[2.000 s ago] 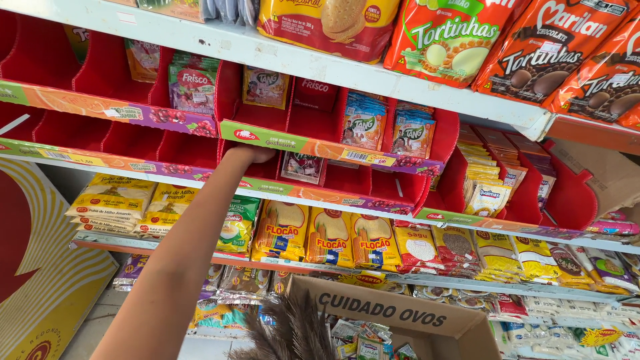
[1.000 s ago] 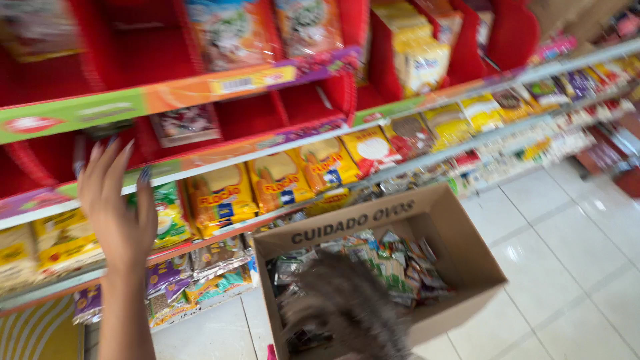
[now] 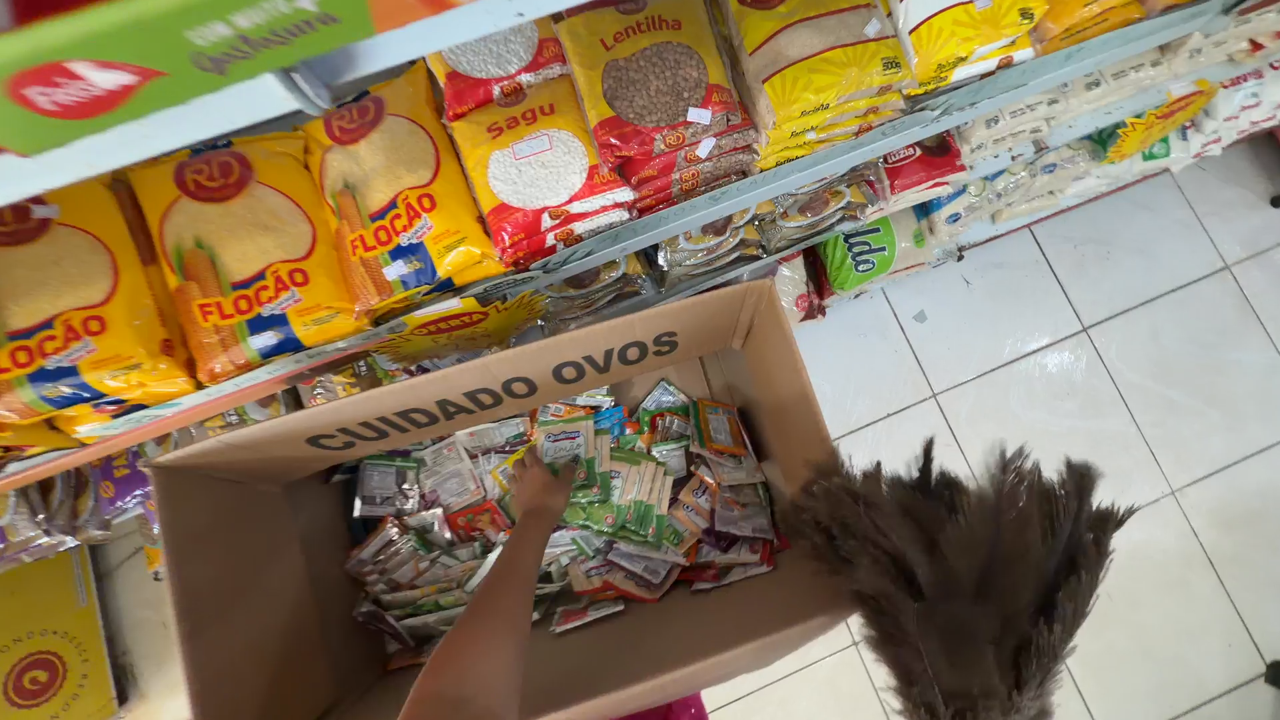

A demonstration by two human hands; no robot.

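My left hand (image 3: 541, 486) reaches into a cardboard box (image 3: 240, 580) and pinches the lower edge of a green-and-white sachet (image 3: 565, 440), its thumb against the front. More green-edged sachets (image 3: 630, 495) lie fanned just right of the fingers. Mixed small sachets (image 3: 430, 580) are heaped around the hand, some silver, red or orange. My right hand is out of view. A dark feather duster (image 3: 960, 580) is at the lower right, outside the box; its handle and whatever holds it cannot be seen.
Above the box, a shelf (image 3: 720, 225) holds yellow corn-flake flour bags (image 3: 250, 260), sagu bags (image 3: 535, 160) and lentil bags (image 3: 660, 85). Smaller packs (image 3: 700, 250) line the level beneath. White floor tiles (image 3: 1050, 390) show at right, a yellow panel (image 3: 50, 640) at lower left.
My left hand has gone from the red display compartments on the shelf down into the box and taken hold of a sachet. The view has swung down to the box.
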